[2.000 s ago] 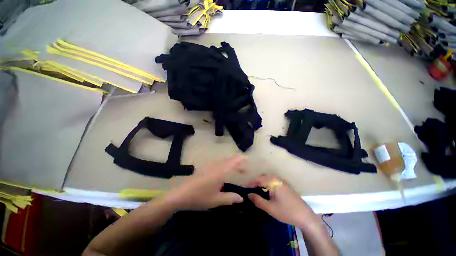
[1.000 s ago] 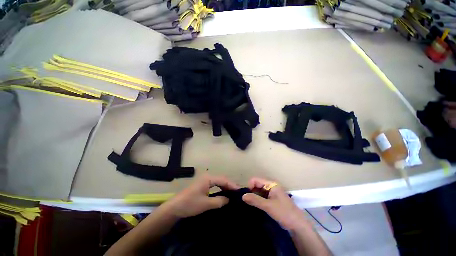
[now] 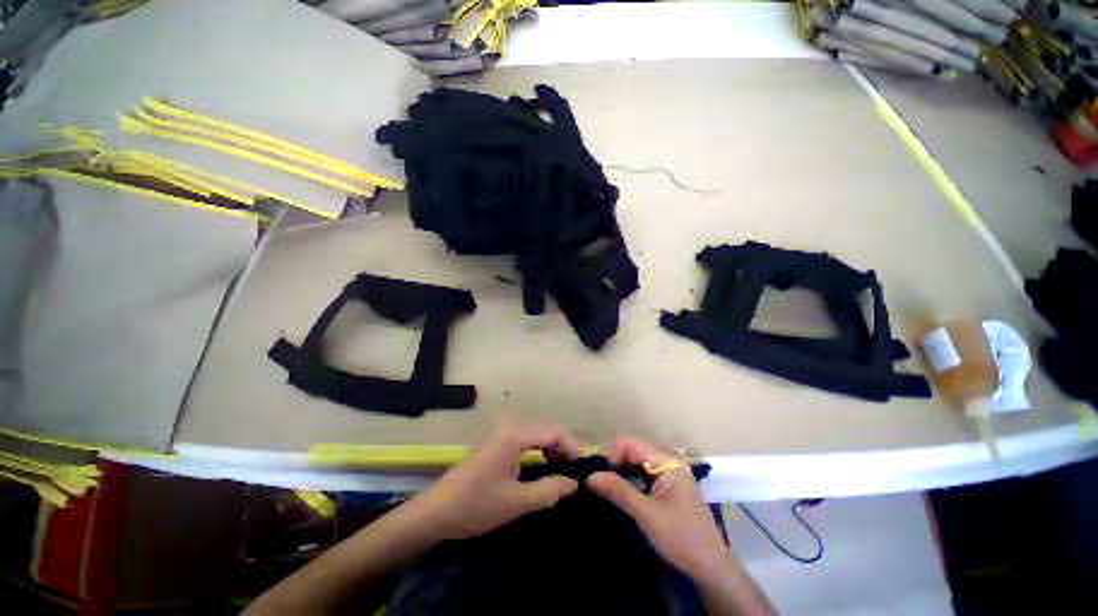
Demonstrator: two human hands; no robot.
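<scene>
My left hand [image 3: 500, 484] and my right hand [image 3: 656, 496] are close together at the table's near edge. Both pinch a black fabric piece [image 3: 583, 469] between thumbs and fingers. Its lower part merges with the dark clothing below. A ring shows on my right hand. A black fabric frame [image 3: 383, 391] lies flat at left. Black frames [image 3: 783, 365], seemingly stacked, lie at right. The glue bottle [image 3: 960, 366] lies on its side at far right, its nozzle pointing to the near edge, with a white scrap [image 3: 1009, 365] beside it.
A tangled black heap [image 3: 488, 181] lies mid-table. Grey panels with yellow strips [image 3: 253, 157] cover the left. Folded grey stacks [image 3: 903, 34] stand behind. More black pieces [image 3: 1072, 315] and a red container [image 3: 1078, 135] are at far right. Yellow tape [image 3: 385, 456] marks the near edge.
The view has shifted slightly. Both hands have drawn closer together since the oldest frame and still hold the black piece. The frames, heap and bottle lie as before.
</scene>
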